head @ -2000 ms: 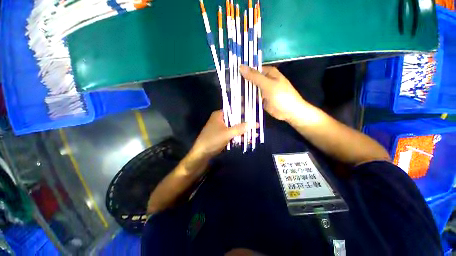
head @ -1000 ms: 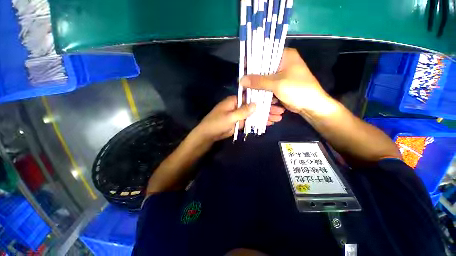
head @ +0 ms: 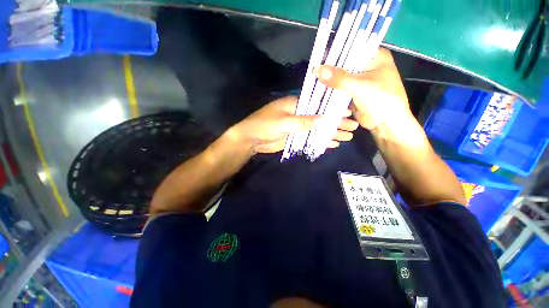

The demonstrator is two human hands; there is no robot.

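A bundle of white wire leads (head: 334, 78) with blue bands slants up and to the right above my lap; its far ends are cut off by the top edge. Small dark tips show at the near ends. My left hand (head: 283, 127) is closed around the lower part, thumb on top. My right hand (head: 373, 87) holds the bundle higher up, thumb across the leads and its other fingers partly hidden behind them. The leads are slightly fanned, with a narrow gap between those at the left and the rest.
The green bench mat (head: 439, 36) lies beyond the leads, with dark-handled cutters (head: 531, 45) at the right. A large blue bin (head: 36, 53) holds white leads at the upper left. A black round basket (head: 129, 171) is left of my lap. Blue bins (head: 511, 147) stand at the right.
The leads tilt from nearly upright to slanting right, and are gathered closer than two seconds ago. Their orange ends have left the picture. The view has turned, showing more of the basket.
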